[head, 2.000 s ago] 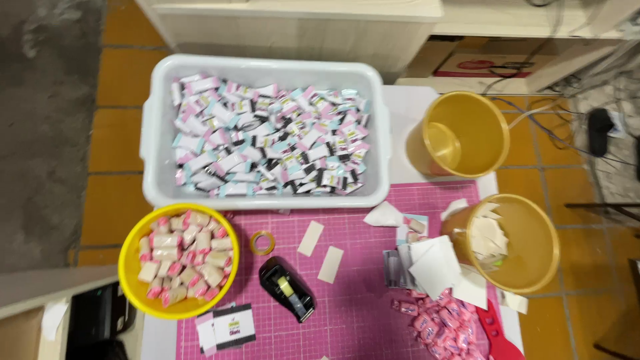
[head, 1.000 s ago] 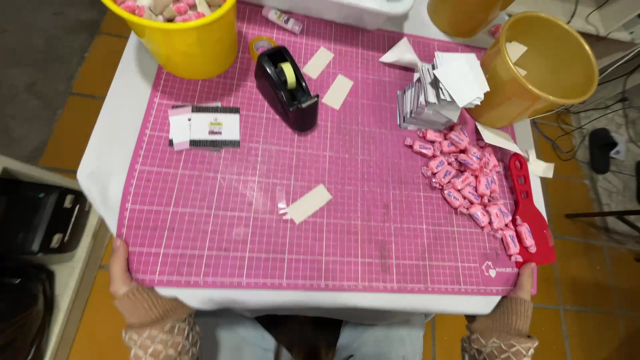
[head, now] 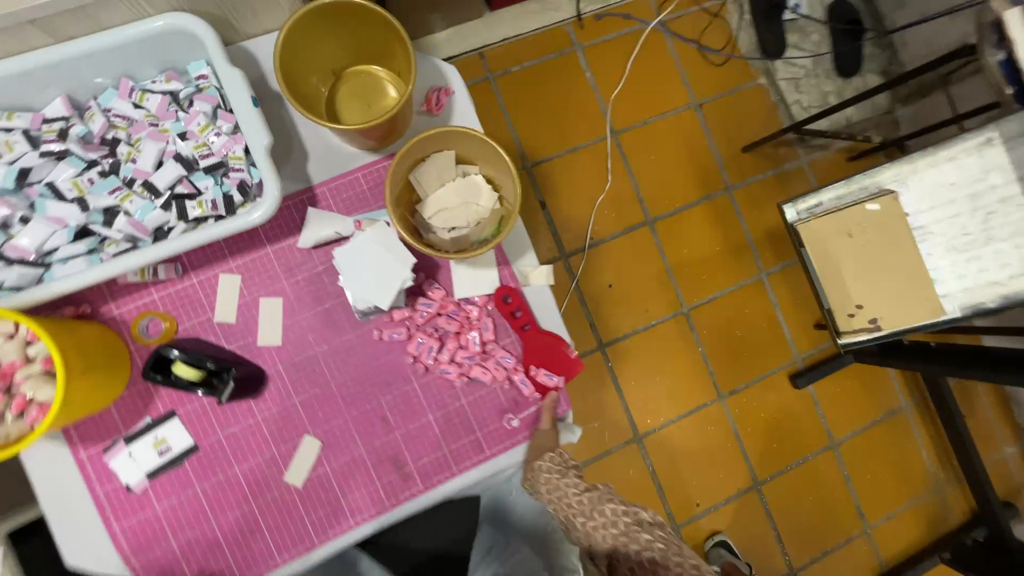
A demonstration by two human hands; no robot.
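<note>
My right hand (head: pixel 546 428) rests at the right front edge of the pink cutting mat (head: pixel 384 448), its fingertips by the tip of a red plastic scoop (head: pixel 550 352). Pink wrapped candies (head: pixel 456 336) lie in a pile left of the scoop, a few at its blade. Whether the fingers touch the scoop is hard to tell. My left hand is out of view. Behind the candies sits a stack of white paper pieces (head: pixel 373 268). A black tape dispenser (head: pixel 188 370), a tape roll (head: pixel 154 328), printed cards (head: pixel 152 450) and loose cream strips (head: pixel 303 462) lie further left.
A white tub (head: pixel 260 152) of small wrapped packets fills the back left, with a yellow bucket (head: pixel 88 380) in front. Two gold buckets (head: pixel 344 64) (head: pixel 454 192) stand behind the candies; the nearer holds paper pieces. A white cable (head: pixel 610 152) crosses the tiled floor. A framed table (head: pixel 896 264) stands right.
The view has swung to the right. Both hands were at the mat's front corners one second ago; now only the right one shows, still near its corner.
</note>
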